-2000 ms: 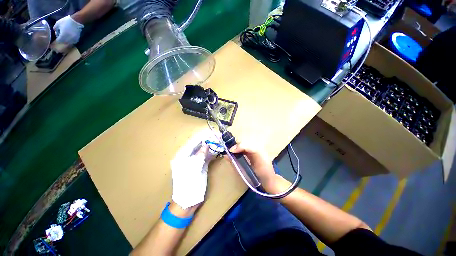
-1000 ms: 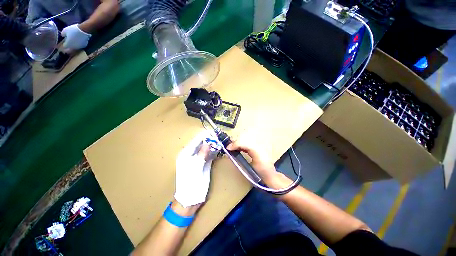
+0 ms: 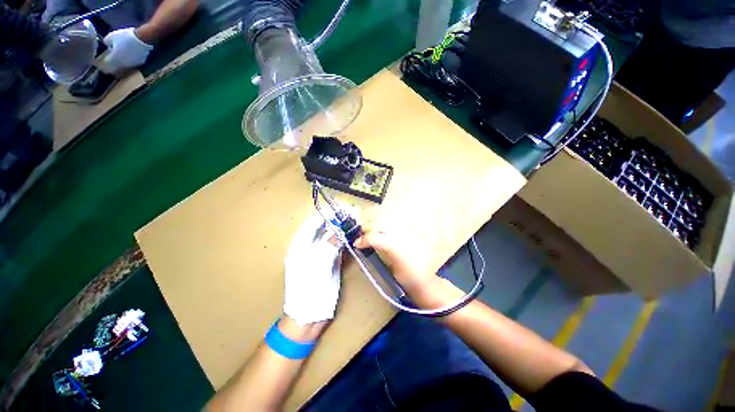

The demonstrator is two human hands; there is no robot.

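My left hand [image 3: 313, 273], in a white glove with a blue wrist band [image 3: 290, 340], holds a small circuit board assembly. Only a bit of blue shows at its fingertips, and the rest is hidden by the fingers and iron. My bare right hand [image 3: 395, 256] grips the black soldering iron [image 3: 377, 269] like a pen. The iron's metal shaft [image 3: 329, 201] points up and left, past the left fingertips, towards the black iron stand [image 3: 326, 158]. A pale feed tube [image 3: 372, 283] loops beside the iron. Whether the tip touches anything cannot be told.
A tan work board [image 3: 218, 241] lies under the hands. A clear fume hood [image 3: 302, 113] hangs behind the stand. Loose assemblies [image 3: 87, 362] lie on the green surface at lower left. A black box [image 3: 516, 68] and divided carton [image 3: 637, 177] stand right. Another person's gloved hand [image 3: 125, 50] shows upper left.
The iron's shaft and my right hand have shifted left, and the shaft has swung away from the tip cleaning tray. The left hand still holds the assembly. The whole view has shifted slightly.
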